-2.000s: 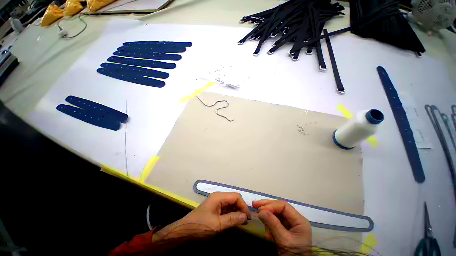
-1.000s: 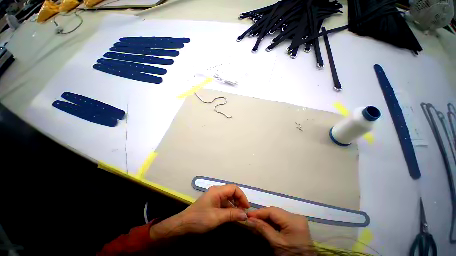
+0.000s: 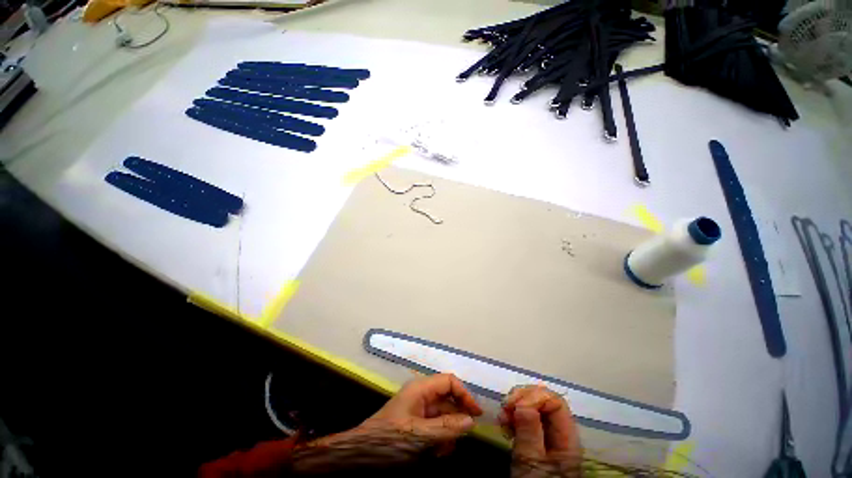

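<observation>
A long navy-edged fabric band (image 3: pixel 448 361) lies white side up along the front of the beige sheet (image 3: pixel 486 280). My left hand (image 3: pixel 425 411) is over the table edge just in front of it, thumb and forefinger close together. My right hand (image 3: pixel 542 420) is beside it, its fingertips pinched in front of the band's middle. A small gap separates the hands. Anything between the fingertips, such as a needle or thread, is too small to make out.
A white thread cone (image 3: pixel 668 254) stands at the sheet's right. Scissors (image 3: pixel 787 448) lie at lower right, one navy band (image 3: pixel 747 247) above them. Navy bands (image 3: pixel 271 105) lie at left, black straps (image 3: pixel 570 56) at the top. A dark thread (image 3: pixel 416 198) lies on the sheet.
My hands were touching a second ago and are now slightly apart. Both sit a little lower, and the right hand's fingers are more upright. The camera view has shifted slightly.
</observation>
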